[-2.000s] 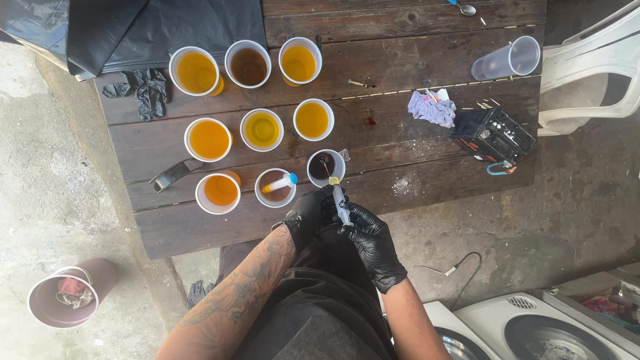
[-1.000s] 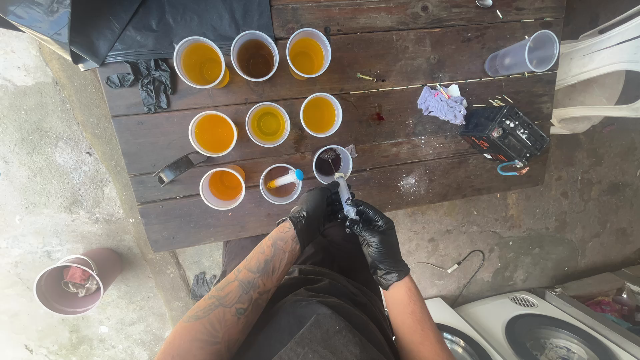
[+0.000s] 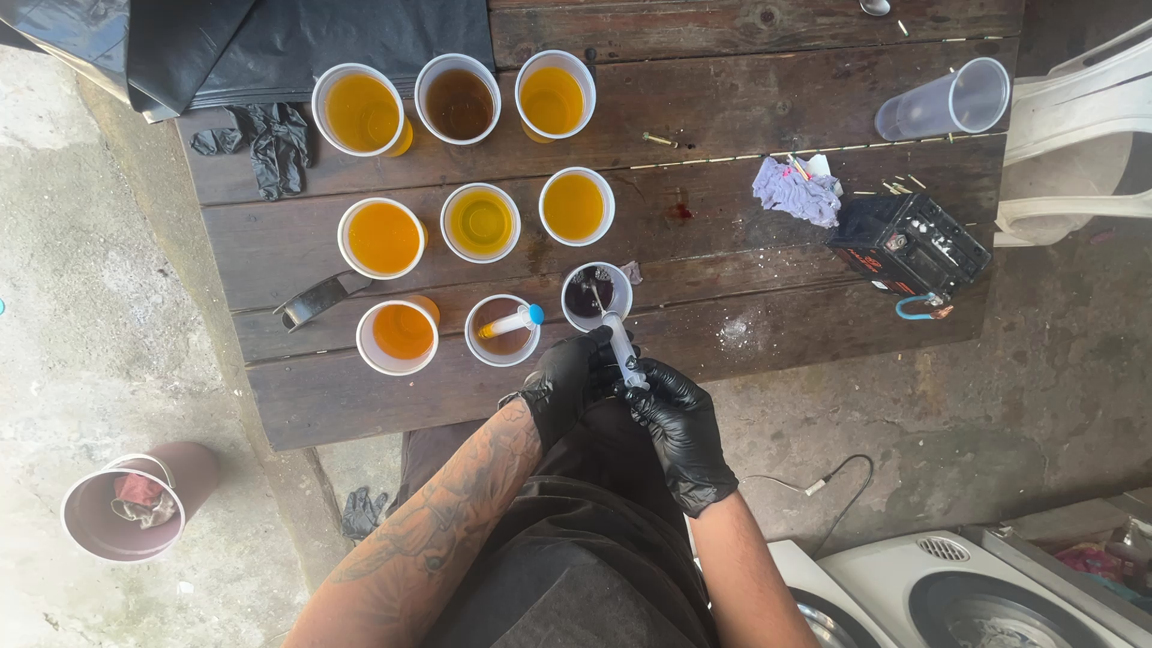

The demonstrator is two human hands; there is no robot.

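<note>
In a black glove, my left hand point(image 3: 567, 378) is at the barrel of a plastic syringe point(image 3: 621, 346). My right hand point(image 3: 679, 432), also gloved in black, holds the plunger end. The syringe's tip reaches into a plastic cup of dark liquid point(image 3: 621, 286). Just left of it, a cup point(image 3: 475, 344) holds a second syringe with a blue end point(image 3: 511, 322) and orange liquid in its barrel. Several more cups stand in rows: amber ones such as this cup point(image 3: 362, 110), a brown one point(image 3: 457, 99) and a yellow-green one point(image 3: 481, 222).
At the wooden table's point(image 3: 702, 198) right lie a black battery point(image 3: 909, 243), a crumpled purple cloth point(image 3: 796, 191) and a tipped clear cup point(image 3: 945, 101). Black gloves point(image 3: 270, 144) and a dark strap-like object point(image 3: 319, 299) lie left. A bucket point(image 3: 184, 481) is on the floor; a white plastic chair point(image 3: 1080, 135) stands right.
Both hands stay around the syringe at the dark cup. The syringe's tip remains over or in that cup, and the cups have kept their places.
</note>
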